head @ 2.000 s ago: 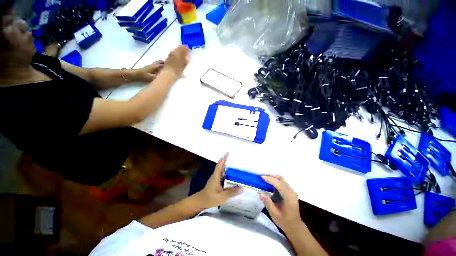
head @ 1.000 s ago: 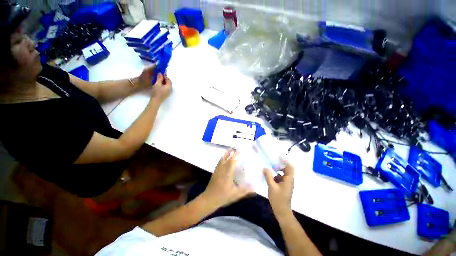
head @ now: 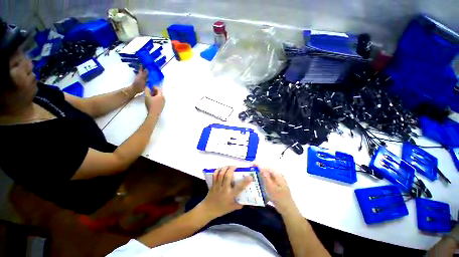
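A packed unit (head: pixel 250 195) with a white printed face and blue edges is held at the table's front edge. My left hand (head: pixel 222 192) lies over its face with the fingers spread. My right hand (head: pixel 276 188) grips its right edge. A flat printed card (head: pixel 227 142) with blue edges and a cable picture lies on the table just beyond my hands. Blue blister trays (head: pixel 331 164) with cable ends in their slots lie to the right.
A black cable pile (head: pixel 302 113) covers the right middle, with a stack of cards (head: pixel 322 68) behind it. A metal-edged case (head: pixel 214 108) lies mid-table, and a clear plastic bag (head: pixel 251 56) behind. A seated person (head: pixel 65 125) at left holds a blue piece near a stack (head: pixel 136 46).
The unit has turned so its printed face shows, and my left hand now lies across it. The view has tilted up. The person at left has lifted a blue piece.
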